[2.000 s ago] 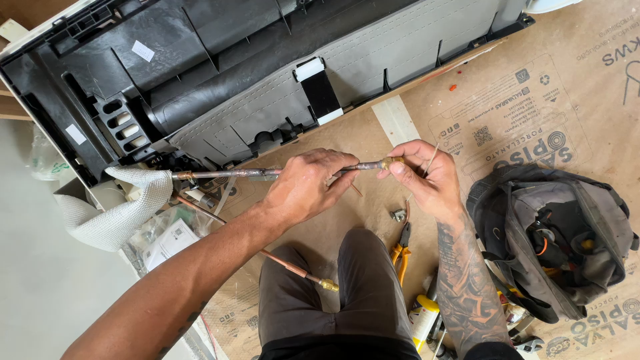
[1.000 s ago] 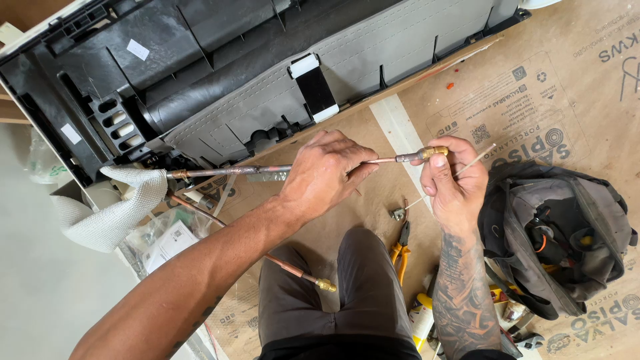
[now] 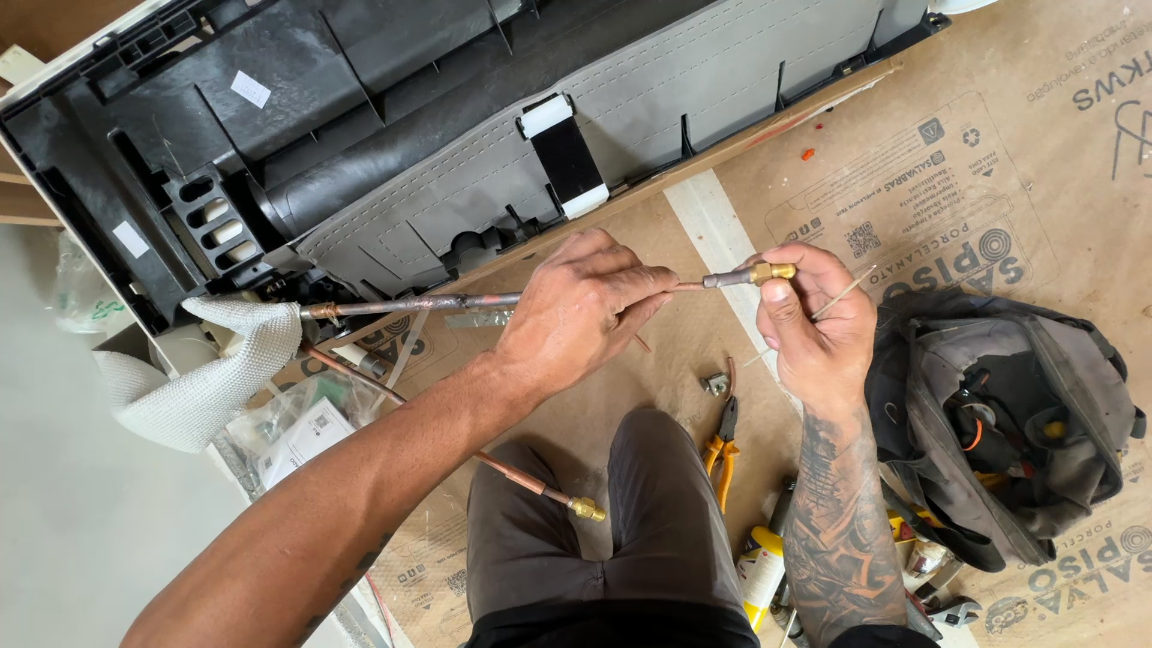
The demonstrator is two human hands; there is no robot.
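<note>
My left hand (image 3: 585,310) is closed around a copper pipe (image 3: 405,305) that runs out of the air-conditioner indoor unit's back (image 3: 450,162). Past its fingertips, thin copper tube meets a darkened sleeve with a brass fitting (image 3: 772,272). My right hand (image 3: 814,315) pinches that fitting between thumb and fingers, and a thin rod (image 3: 843,293) passes between its fingers. A second copper pipe (image 3: 522,477) slants below my left forearm and ends in a brass flare fitting (image 3: 587,509) above my knees. White woven cloth (image 3: 216,378) wraps the pipes near the unit.
An open tool bag (image 3: 909,387) sits at the right. Orange-handled pliers (image 3: 723,450) and a small metal part (image 3: 715,384) lie on the printed floor paper. A yellow bottle (image 3: 761,571), an adjustable wrench (image 3: 956,612) and other tools lie near my right forearm. Plastic bags (image 3: 306,423) lie at left.
My right hand has moved right from beside my left hand, and the brass fitting now shows in its fingers. More thin tube and the sleeve show between the hands.
</note>
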